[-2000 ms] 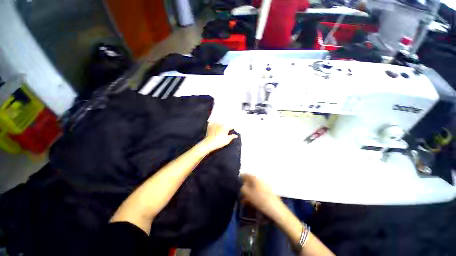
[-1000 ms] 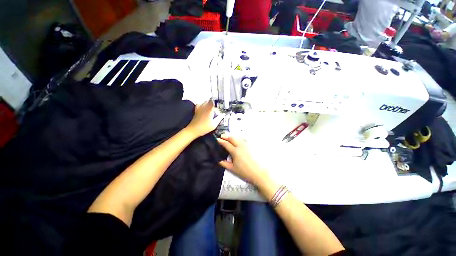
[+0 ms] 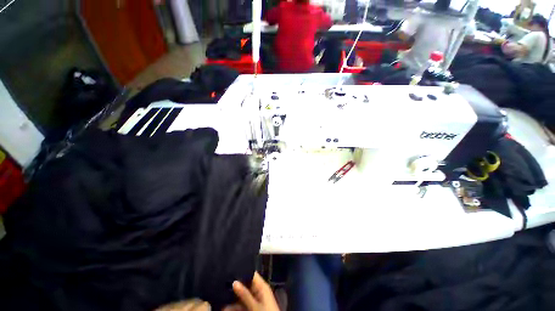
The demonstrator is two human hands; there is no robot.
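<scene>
A large limp black garment (image 3: 140, 206) covers the left of the white table and hangs over its front edge. Its right edge runs up to the presser foot and needle area (image 3: 263, 149) of the white sewing machine (image 3: 365, 115). My right hand (image 3: 257, 296) is at the bottom of the picture, at the garment's hanging right edge, fingers partly spread; whether it pinches cloth is unclear. My left hand (image 3: 185, 305) is mostly cut off by the bottom edge, and its fingertips do not show.
Red-handled snips (image 3: 342, 172) lie under the machine arm. Yellow-handled scissors (image 3: 484, 165) lie right of the machine beside black cloth. More black cloth (image 3: 450, 273) hangs at the front right. A person in red (image 3: 296, 36) and others are behind.
Both hands have moved from the needle area down to the bottom of the picture. The garment now lies flatter, with its right edge stretching from the foot over the table's front edge.
</scene>
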